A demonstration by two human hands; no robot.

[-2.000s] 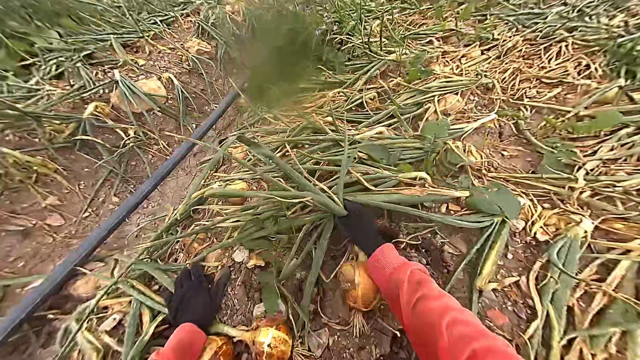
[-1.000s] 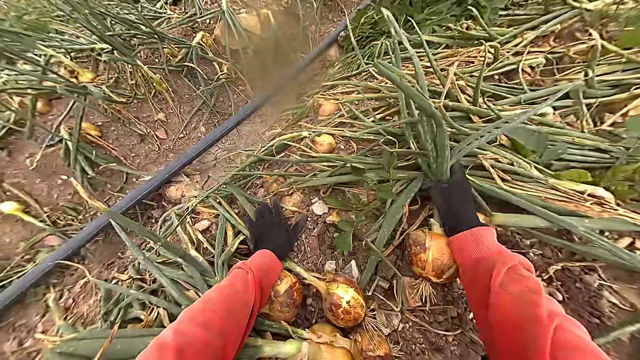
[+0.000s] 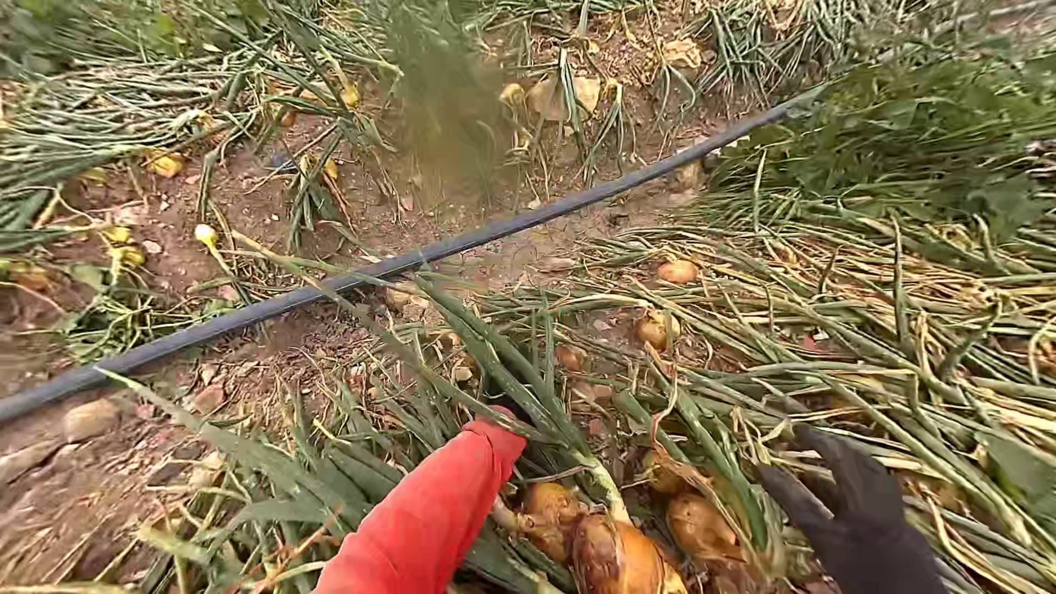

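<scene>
My right hand (image 3: 854, 507), in a black glove, is at the lower right with its fingers apart and nothing in them, just right of some green onion leaves. My left hand (image 3: 513, 394), also black-gloved, is mostly hidden behind onion leaves at the end of the red sleeve, so its grip does not show. Below it lie several yellow onions, among them a large onion (image 3: 620, 554) with its green neck pointing up and another onion (image 3: 701, 524) to its right.
A dark irrigation pipe (image 3: 495, 231) crosses the soil diagonally. Beyond it lie more onion plants and a pale stone (image 3: 564, 97). Fallen onion tops cover the ground at right, with a small onion (image 3: 657, 328) and another onion (image 3: 678, 271) among them. A blurred patch hides part of the upper middle.
My right hand has let go of the onion plant it gripped by the leaves one second ago. That onion now lies among the others near my left hand. The view has shifted.
</scene>
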